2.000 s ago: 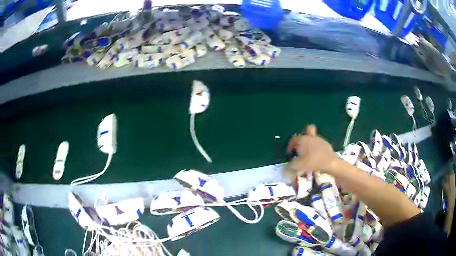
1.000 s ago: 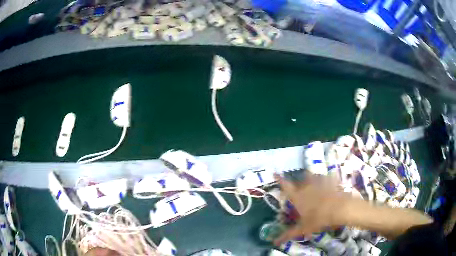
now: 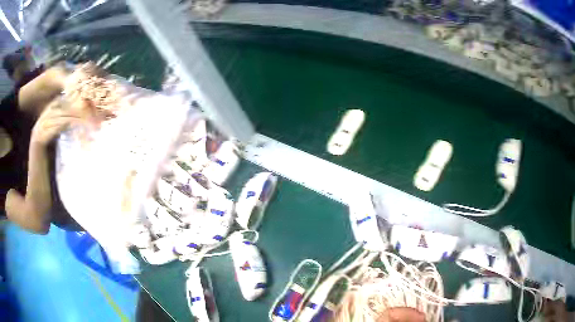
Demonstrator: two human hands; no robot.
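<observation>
A heap of pale cord loops (image 3: pixel 372 290) lies at the bottom of the bench. My left hand (image 3: pixel 403 315) shows only as a small patch at its lower edge, cut off by the picture. An open unit (image 3: pixel 290 300) with blue and red inside lies left of the heap. White printed shells (image 3: pixel 423 243) with cords lie along the metal rail, right of the heap. My right hand (image 3: pixel 555 310) shows as a small blurred part at the lower right, below a printed shell (image 3: pixel 553 290). Its fingers are not clear.
Another person's arm (image 3: pixel 39 170) is at the left by a clear bag (image 3: pixel 104 166) with pale cords. Many white shells (image 3: pixel 189 210) lie beside it. A grey post (image 3: pixel 195 69) rises at the rail (image 3: pixel 309 170). Plain white covers (image 3: pixel 347 132) and a corded unit (image 3: pixel 508 163) lie on the belt.
The view has turned left, so the bench items appear farther right. The other person, the bag and the post now show. My right hand has gone from mid-picture to the lower right edge.
</observation>
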